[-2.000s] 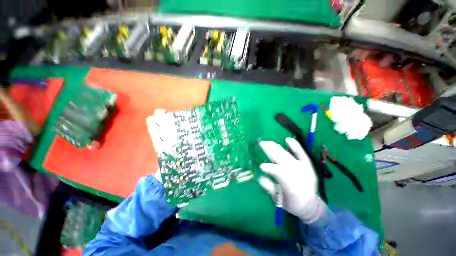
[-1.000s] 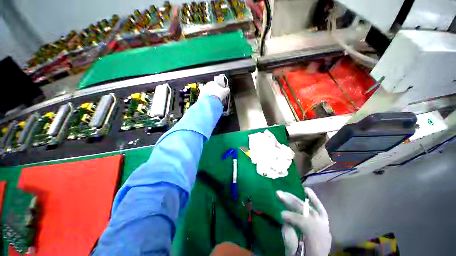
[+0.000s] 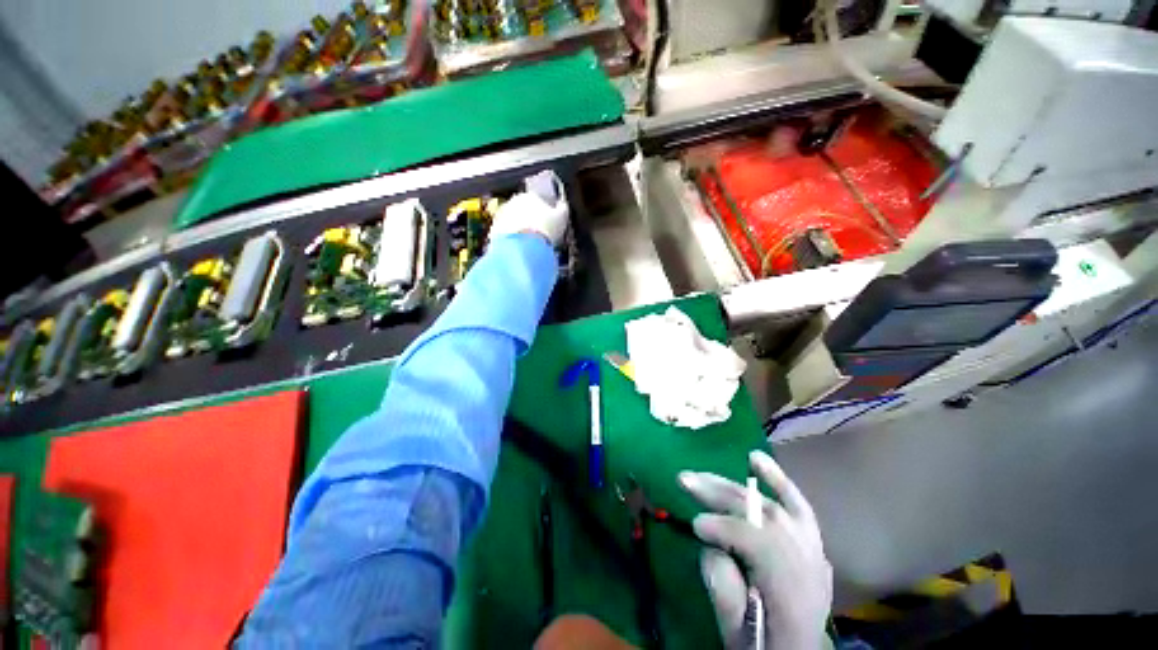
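My left hand, in a white glove, reaches over the mat and grips the grey-white block of the rightmost circuit board on the line. The hand covers part of that board. My right hand, also gloved, is above the mat's right edge and holds a white-barrelled marker pen upright between its fingers. A second blue-and-white marker lies on the green mat. Side cutters with red-and-black handles and a slim dark tool lie nearer me.
More boards stand along the dark conveyor. A crumpled white wipe covers part of a yellow piece. A green board lies on the orange sheet. A dark handheld device is at right.
Two seconds ago my left hand held a green board over the mat; it is now at the line without that board. The view has swung right. Since one second ago, the hands have barely moved.
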